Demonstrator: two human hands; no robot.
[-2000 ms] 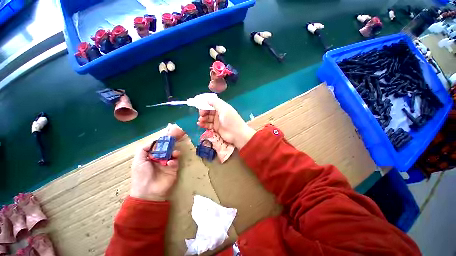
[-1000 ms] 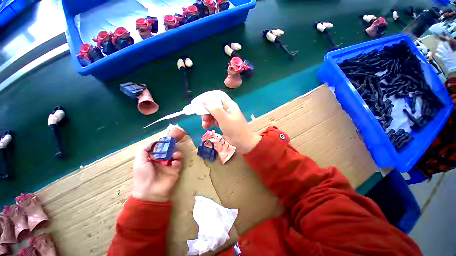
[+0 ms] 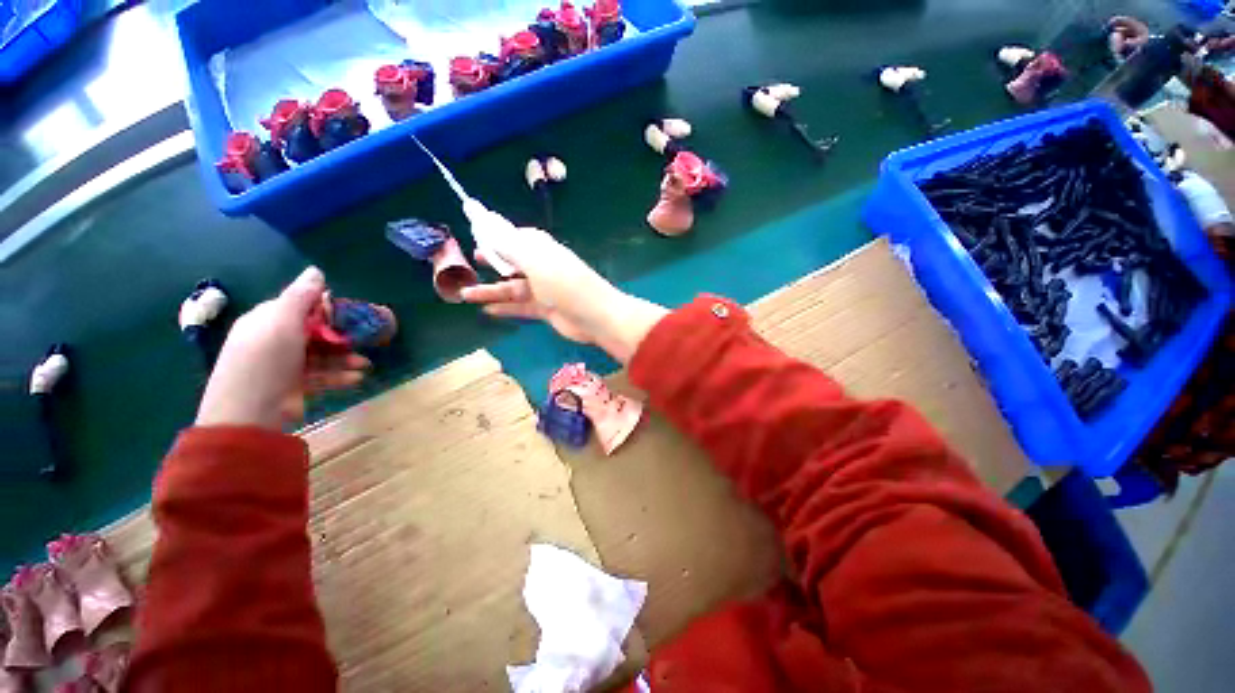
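My left hand (image 3: 271, 355) is over the near part of the green belt, its fingers on a figurine body with a blue accessory (image 3: 360, 322). My right hand (image 3: 542, 282) holds the white glue bottle (image 3: 490, 230), its thin tip pointing up and left toward the blue tray. Just left of my right fingers, a pink body (image 3: 450, 268) with a dark-blue accessory lies on the belt. Another pink body (image 3: 611, 416) with a dark-blue handbag lies at the cardboard's edge, below my right hand.
Cardboard (image 3: 434, 542) holds a white tissue (image 3: 580, 612) and pink bodies (image 3: 88, 585) at left. A blue tray (image 3: 461, 108) of red-topped pieces stands across the belt. Leg pieces (image 3: 546, 172) lie along the belt. A blue tray (image 3: 887, 203) of black parts stands right, a dark-blue crate (image 3: 1100, 542) below.
My left hand has moved left and up from the cardboard to the belt with its piece. My right hand has moved left and the bottle tip now points upward. Belt pieces have shifted right.
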